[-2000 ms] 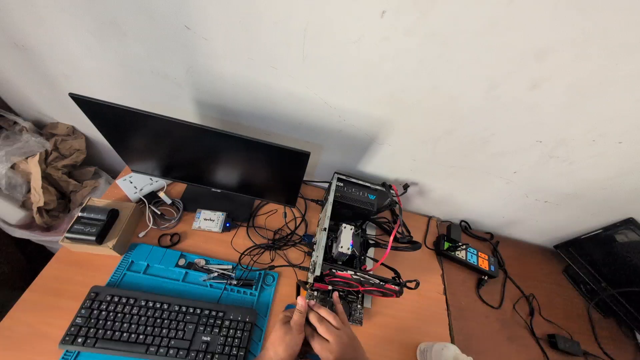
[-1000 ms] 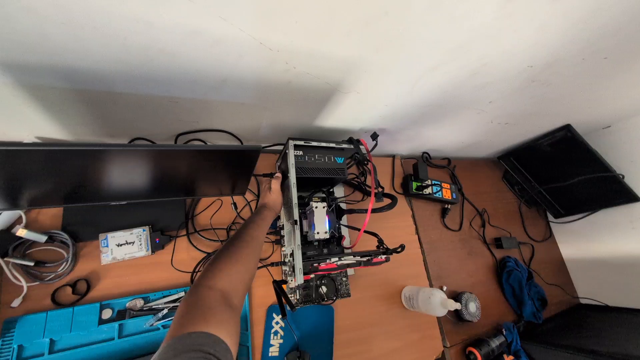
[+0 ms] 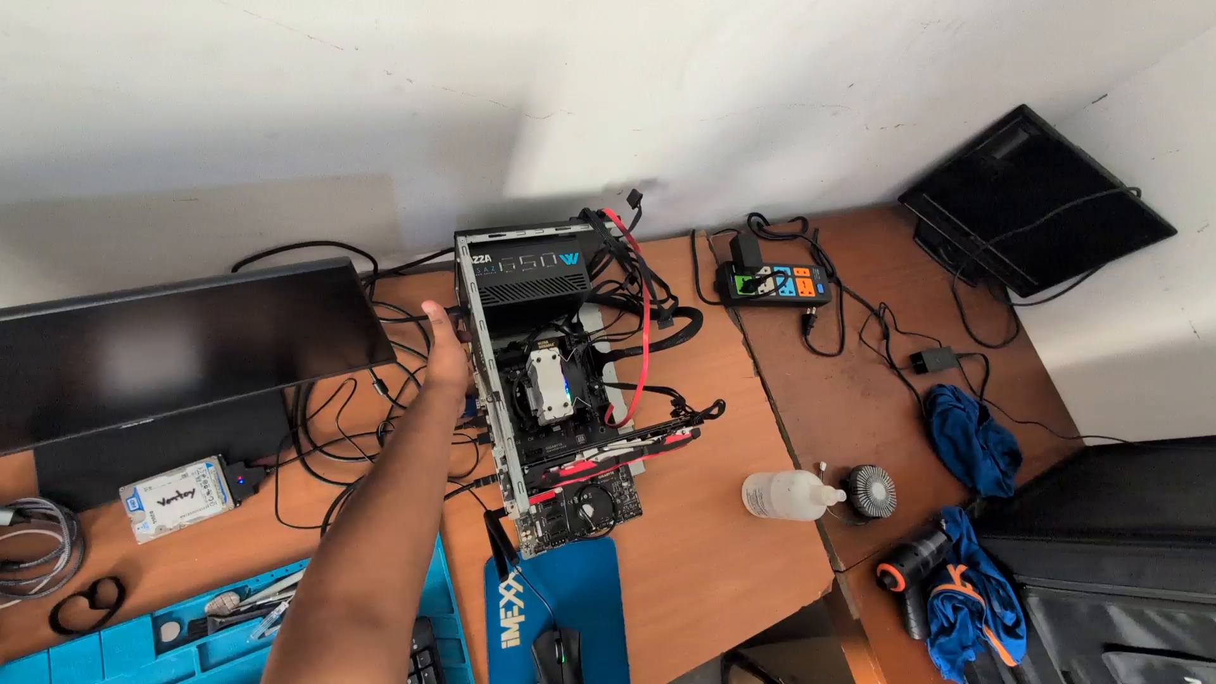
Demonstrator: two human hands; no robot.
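Note:
My left hand (image 3: 446, 344) reaches to the rear side of an open computer frame, beside the black power supply unit (image 3: 532, 275); its fingers are partly hidden behind the metal edge (image 3: 489, 380). Whether they grip a plug or the frame cannot be told. Inside the frame are a lit CPU cooler (image 3: 551, 385), a red SATA cable (image 3: 647, 332) and a red and black graphics card (image 3: 617, 458). A bare circuit board (image 3: 581, 513) lies at the frame's near end. My right hand is out of view.
A monitor (image 3: 190, 347) and a labelled hard drive (image 3: 178, 498) are at left, above a blue repair mat (image 3: 128, 651). A mouse (image 3: 557, 655) rests on a blue mouse pad (image 3: 600, 608). Rightward are a plastic bottle (image 3: 784, 496), a power strip (image 3: 777, 283), a cordless drill (image 3: 912, 570) and a second monitor (image 3: 1035, 204).
Two seconds ago both hands were together at the near end of the computer; now only my left hand shows, at its rear side. The view has shifted right.

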